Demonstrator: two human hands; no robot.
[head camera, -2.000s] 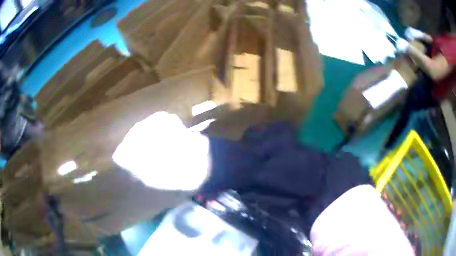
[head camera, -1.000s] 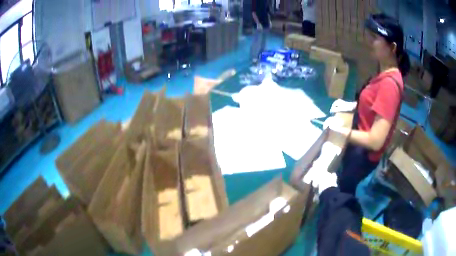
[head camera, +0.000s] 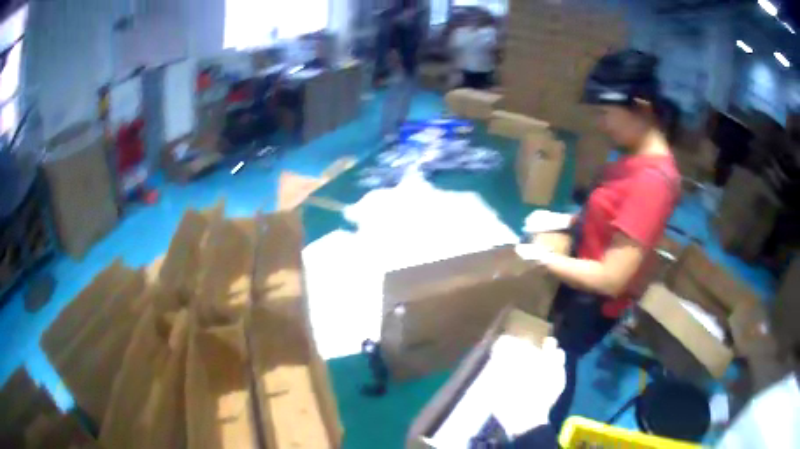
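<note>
An open brown carton (head camera: 452, 386) stands at the lower middle. A bright white mass (head camera: 513, 386) shows in it; glare and blur hide whether it is a product, film or glove. White finger-like shapes at its right edge may be my right hand (head camera: 551, 361), but its grip cannot be told. A dark patch (head camera: 489, 433) shows at the carton's near end. A long brown carton (head camera: 465, 302) stands behind it on the green table (head camera: 351, 403). A small dark lump (head camera: 375, 368) lies beside that carton. My left hand is not in view.
Open narrow cartons (head camera: 219, 377) stand in rows at the left. White sheets (head camera: 421, 219) cover the table middle. A person in red (head camera: 636, 202) stands at the right with gloved hands at the long carton. A yellow crate (head camera: 632, 438) edges in at the bottom right.
The view has shifted, and the row cartons sit further left. The near carton's open end now faces me with white in it. My dark sleeve and glove, clear before, are no longer distinct.
</note>
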